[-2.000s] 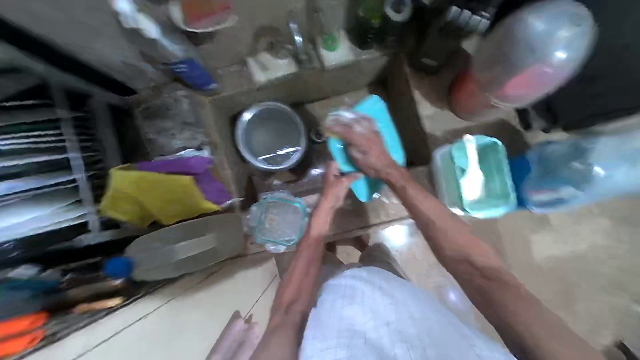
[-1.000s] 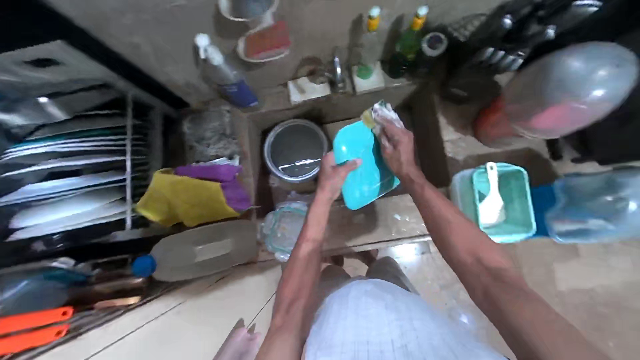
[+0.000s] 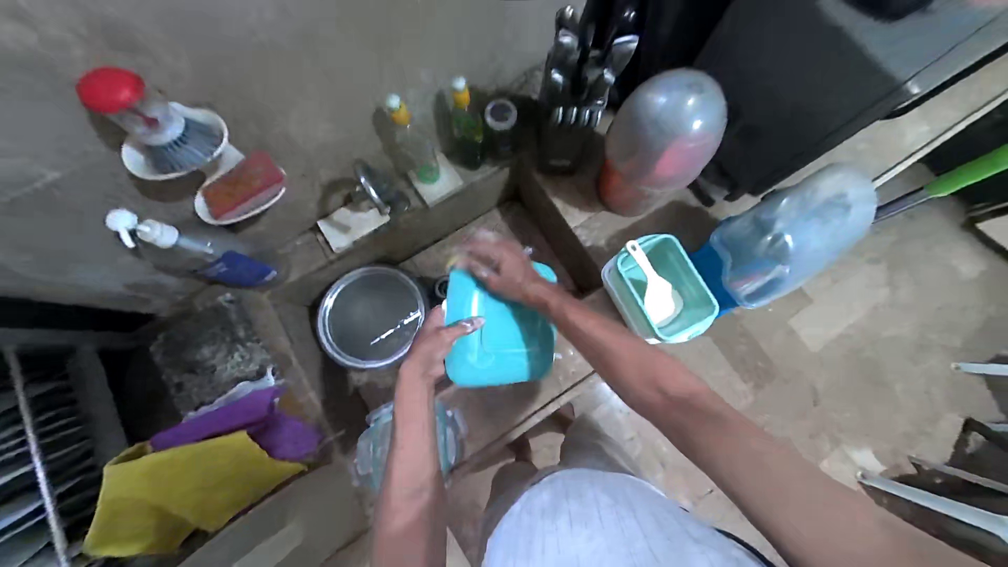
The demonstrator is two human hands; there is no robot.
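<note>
My left hand (image 3: 441, 340) grips the left edge of a turquoise plastic container (image 3: 504, 339), its thumb on the surface. My right hand (image 3: 498, 266), blurred, is at the container's upper edge; a bit of something yellowish shows at its fingertips, and a sponge cannot be made out for certain. The container is tilted above the sink. Left of it in the sink stands a round metal pot (image 3: 372, 316) with liquid in it. A clear container with a teal rim (image 3: 378, 449) lies partly behind my left forearm.
Behind the sink are a metal faucet (image 3: 372, 189) and soap bottles (image 3: 416, 146). To the right stand a teal tub (image 3: 697, 303) with a white scoop (image 3: 658, 291), a cutlery holder (image 3: 561, 146) and a large clear bottle (image 3: 803, 236). Yellow (image 3: 185, 492) and purple cloths (image 3: 236, 421) hang at the left.
My right hand has moved from the turquoise container's right side to its upper edge. My left hand remains on its left side. The view has shifted.
</note>
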